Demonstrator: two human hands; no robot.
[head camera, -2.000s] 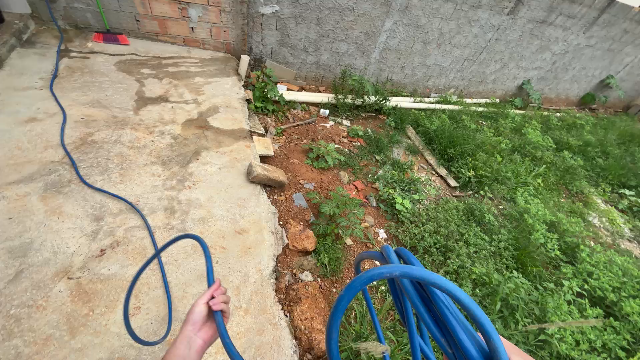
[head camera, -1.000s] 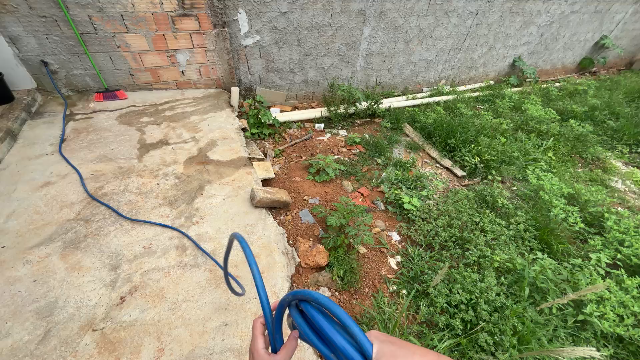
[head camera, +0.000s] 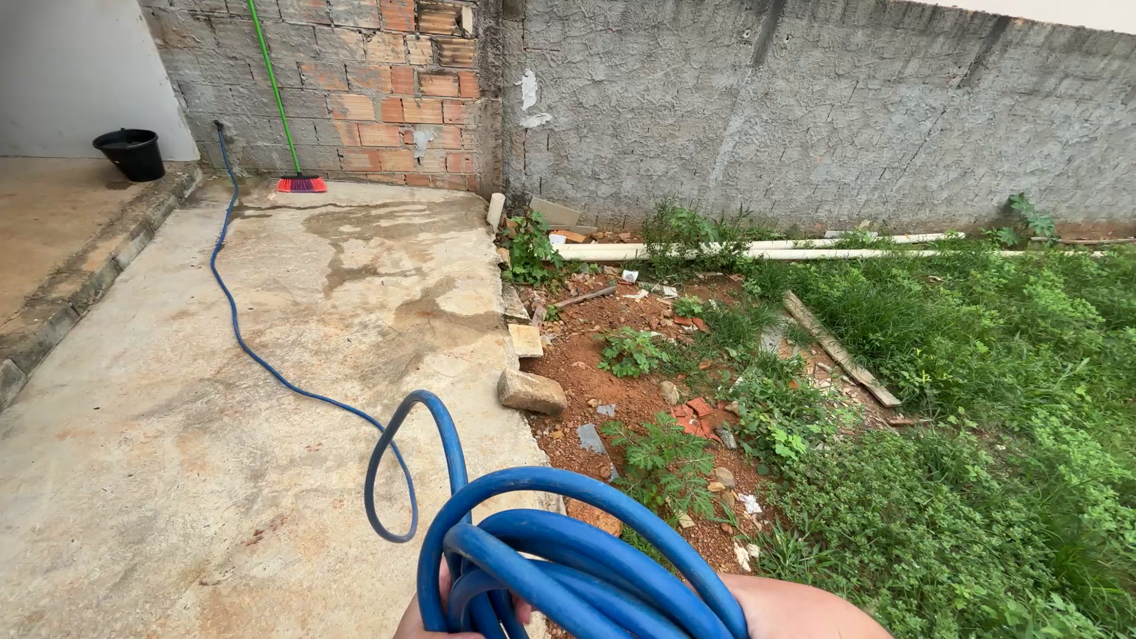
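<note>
A coiled blue hose (head camera: 568, 559) fills the bottom centre, its loops bunched together. My left hand (head camera: 444, 612) is at the lower left of the coil, its fingers closed round the hose and partly hidden by the loops. At the coil's right side is my right hand (head camera: 790, 608); only its back and wrist show, and its fingers are hidden behind the loops. From the coil, one loop rises at the left, and the trailing hose (head camera: 235, 324) runs across the concrete slab to the foot of the brick wall.
The concrete slab (head camera: 177, 470) ends in a broken edge beside a loose block (head camera: 532, 392). Right of it lie red soil, weeds, a wooden plank (head camera: 839, 348) and white pipes (head camera: 621, 252). A green-handled broom (head camera: 302, 183) leans on the brick wall; a black bucket (head camera: 130, 155) stands left.
My left hand has come from the left to the coil, bringing its length of hose. The coil has moved left from its place two seconds ago. The view has shifted, showing the bucket.
</note>
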